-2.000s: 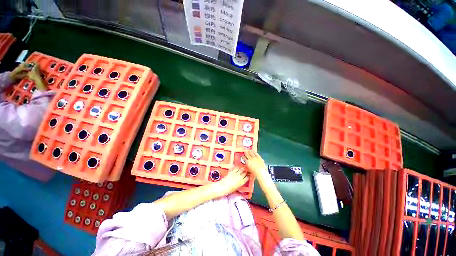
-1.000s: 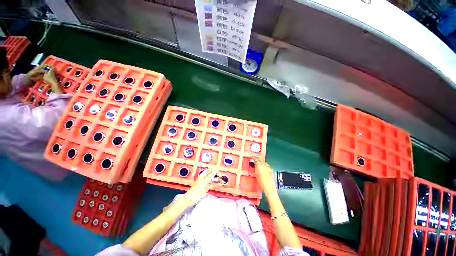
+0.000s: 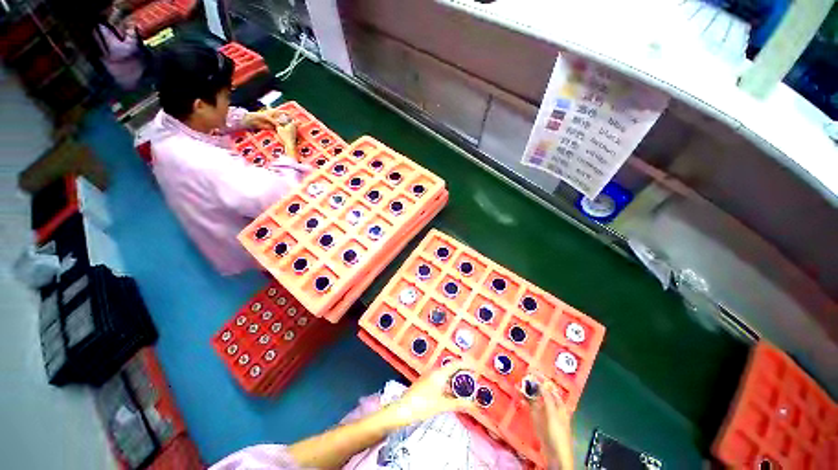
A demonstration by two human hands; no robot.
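The orange tray [image 3: 557, 323] before me holds round discs in square pockets, most dark-centred with pale rims, a few whitish. My left hand [image 3: 435, 393] is over its near edge, fingers around a dark disc [image 3: 463, 385], beside another dark disc [image 3: 484, 397] in a pocket. My right hand [image 3: 551, 415] is at the tray's near right part, fingertips around a small dark disc [image 3: 530, 387]; whether that disc is clear of its pocket I cannot tell.
A thick stack of full orange trays [image 3: 342, 292] stands left, with a lower stack [image 3: 266, 340] below. A worker in pink [image 3: 204, 174] handles discs beyond. A colour chart [image 3: 588, 119] hangs ahead. A black patterned rectangle [image 3: 620, 452] and another orange tray [image 3: 781, 404] lie right.
The view has swung left, showing more floor and the neighbouring worker. My left hand now holds a dark disc up at the tray's near edge. My right hand stays at the tray's right side.
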